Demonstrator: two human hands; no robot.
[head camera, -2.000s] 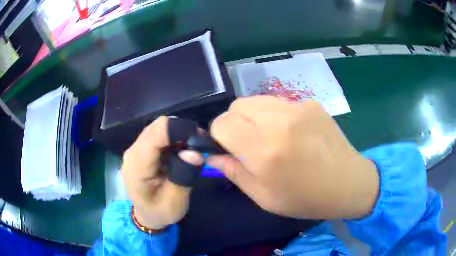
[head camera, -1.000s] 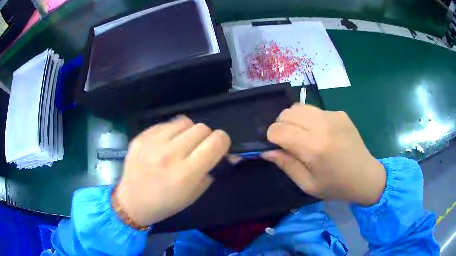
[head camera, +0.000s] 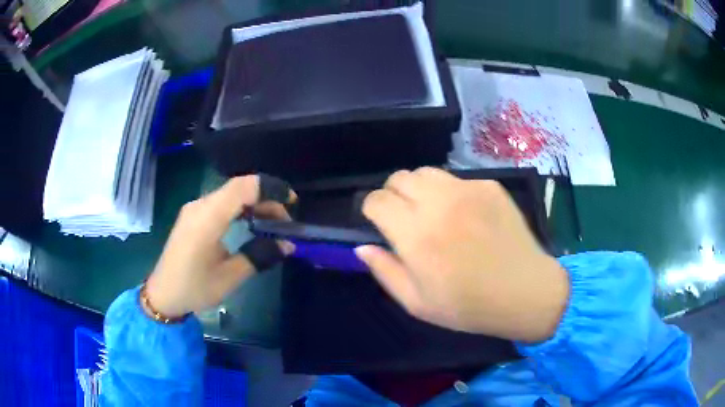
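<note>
My left hand (head camera: 219, 242), with black finger cots on its fingertips, holds the left end of a thin dark tablet unit (head camera: 318, 232). My right hand (head camera: 469, 250) grips the same unit farther right and covers its right part. The unit is seen nearly edge-on, with a purple-blue sheen (head camera: 330, 256) along its lower side. It is held over a flat black work tray (head camera: 374, 334). Whether the unit is a screen or a whole tablet cannot be told.
A black foam block (head camera: 334, 143) with a dark screen (head camera: 326, 70) on a white sheet stands behind. Stacked white sheets (head camera: 91, 151) and a blue tray (head camera: 183, 103) are left. Red pieces (head camera: 517, 135) lie on white paper (head camera: 588, 151); tweezers (head camera: 574, 207) and a pale stick (head camera: 549, 196) lie right.
The unit was low at the tray and is now held tilted up on edge. My left hand has turned and shifted left to its end, showing the finger cots. The camera view has shifted.
</note>
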